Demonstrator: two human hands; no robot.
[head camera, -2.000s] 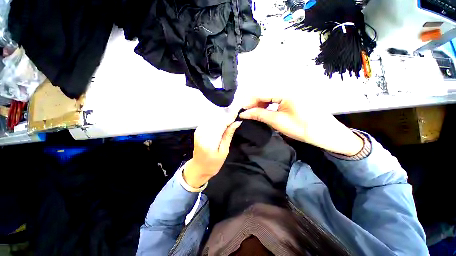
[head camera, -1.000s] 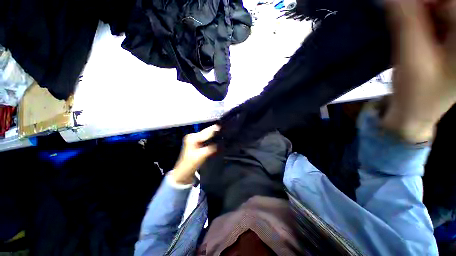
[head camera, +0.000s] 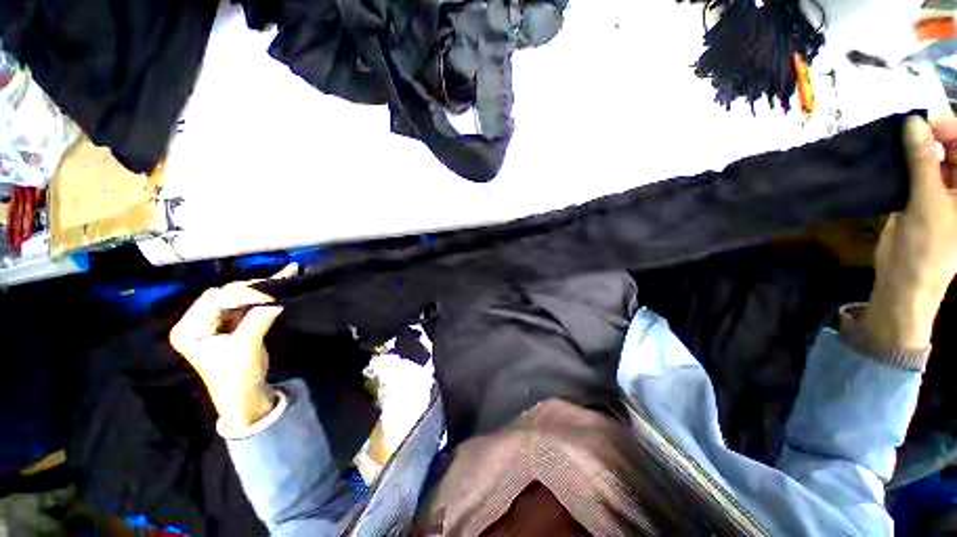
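Note:
A long black fabric strip (head camera: 672, 215), about a hand wide, is stretched between my two hands along the table's near edge. My left hand (head camera: 236, 334) pinches its left end, lower and over the dark area below the table. My right hand (head camera: 923, 215) grips its right end, higher and near the right rim of the picture. Part of my right hand's fingers is cut off by the rim. A heap of black strips (head camera: 446, 63) lies on the table, with one loop hanging towards me.
White table (head camera: 315, 168). Black cloth (head camera: 115, 73) and cardboard (head camera: 105, 194) are at the left. Red-handled tools (head camera: 23, 215) and clear plastic (head camera: 32, 121) are at the left rim. A tied black bundle (head camera: 758, 52) and an orange-handled tool (head camera: 804, 84) are at the back right.
My hands were together at the centre, then moved apart. The strip, slanting and blurred a second ago, is now stretched wide. My left hand has moved left; my right hand is farther right and lower.

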